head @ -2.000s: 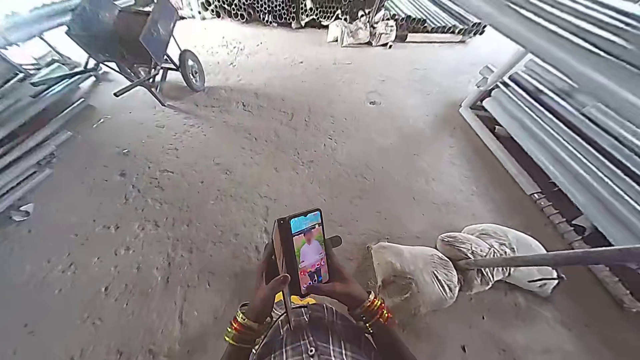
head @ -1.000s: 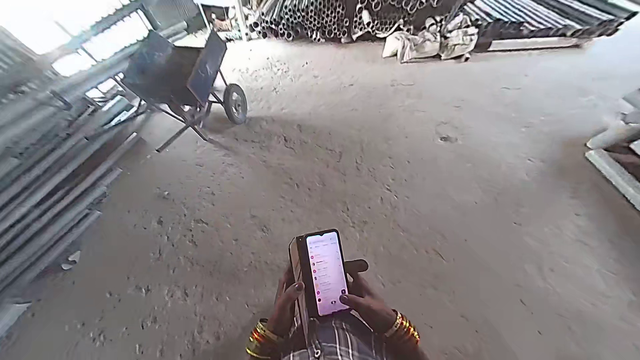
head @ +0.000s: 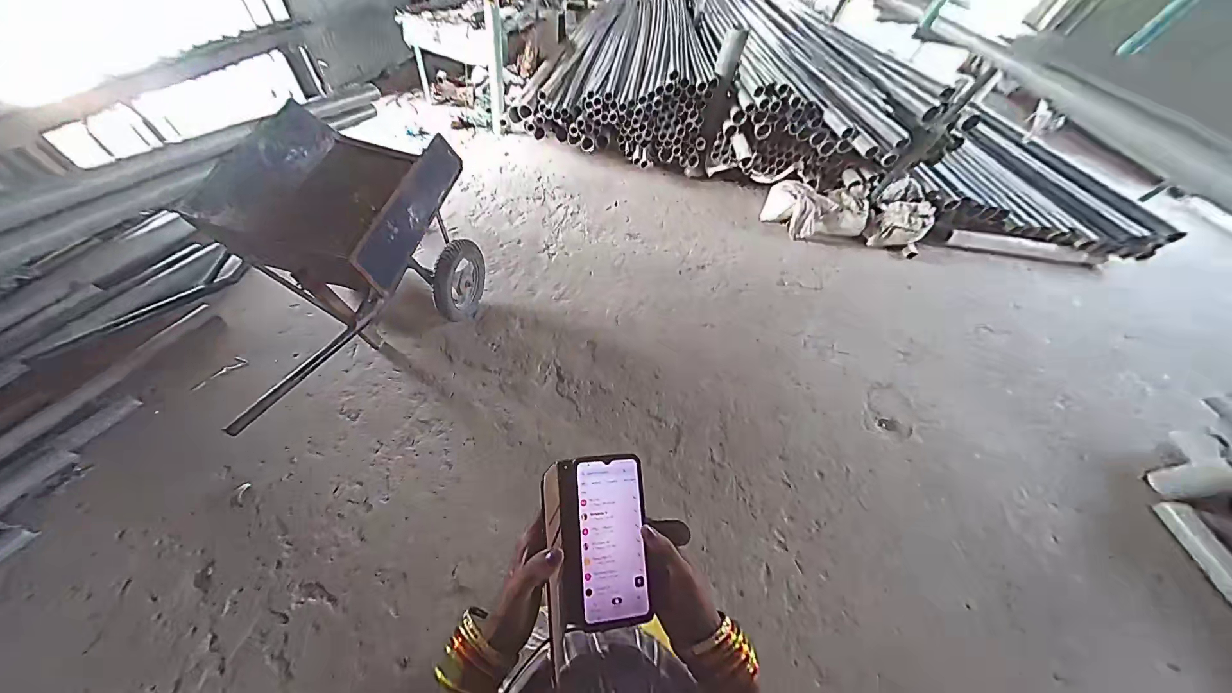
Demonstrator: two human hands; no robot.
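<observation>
A smartphone [head: 613, 544] in an opened flip-cover case stands nearly upright at the lower middle, its screen lit with a pale list. My left hand [head: 526, 587] grips the folded-back cover [head: 558, 539] along the left side, thumb in front. Around the phone's right edge, my right hand [head: 679, 587] is closed, its thumb beside the screen. The tab of the case sticks out to the right above that hand. Bangles circle both wrists. Most of the fingers are hidden behind the phone and case.
A metal wheelbarrow [head: 395, 221] stands on the rough floor at upper left. Stacked metal pipes [head: 674, 106] fill the back, with pale sacks [head: 837, 212] before them. Long metal bars [head: 106, 279] lie along the left side. More pieces [head: 1198, 472] lie at the right edge.
The view has swung to the right-hand thing's loss: white sacks and a pole at lower right have left the frame. The screen has gone from a picture to a list. Both hands still hold the phone.
</observation>
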